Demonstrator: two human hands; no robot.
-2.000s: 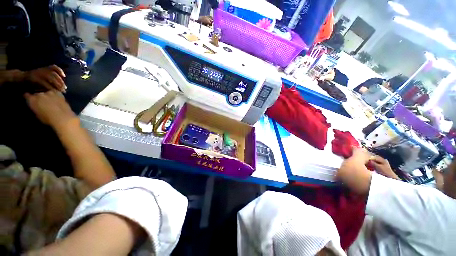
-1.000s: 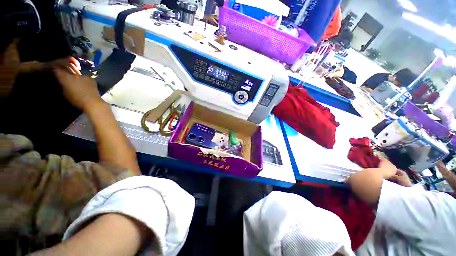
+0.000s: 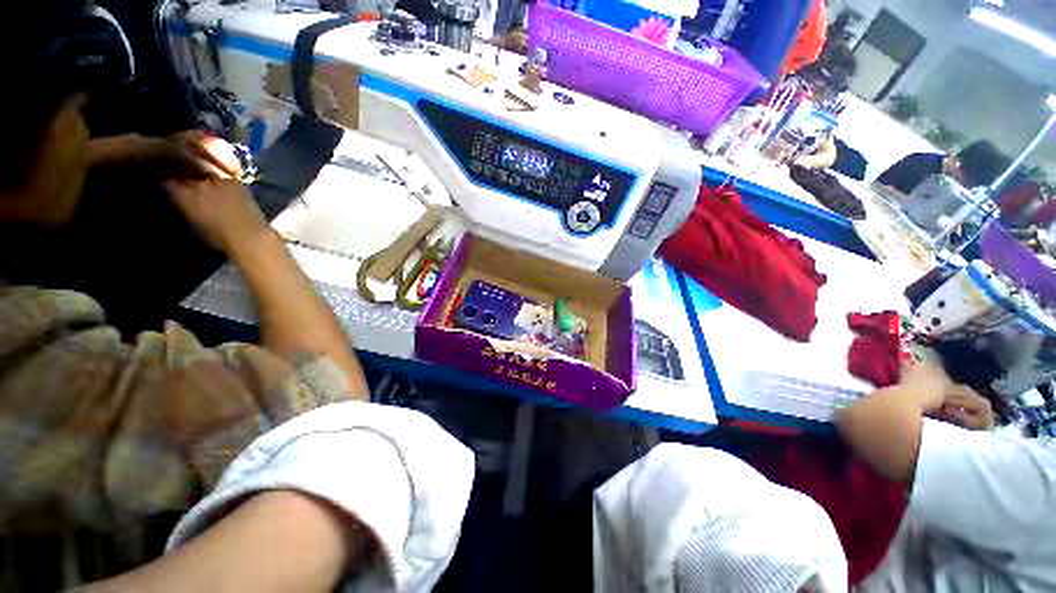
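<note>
Neither of my hands can be made out; a bare forearm in a white sleeve (image 3: 336,498) enters at the bottom left, its hand cut off, and whose it is I cannot tell. Nearest in front is an open purple box (image 3: 527,368) with a dark blue-purple phone (image 3: 492,310) and a small green item (image 3: 566,315). Gold-looped shears (image 3: 382,275) lie left of it. Behind stands a white sewing machine (image 3: 631,151) with a lit panel. Black fabric (image 3: 299,162) lies at its needle end, under another person's hands, partly blurred and dark.
A person in a plaid shirt (image 3: 174,405) sits at the left. At the right, another person's white-sleeved arm (image 3: 897,429) reaches to red fabric (image 3: 874,348). More red fabric (image 3: 753,272) lies beside the machine. A purple basket (image 3: 643,72) stands behind it.
The view has shifted, so the machine, box and shears appear farther right. The plaid-shirted person's head now shows at the left, and their hands are closer to the needle area.
</note>
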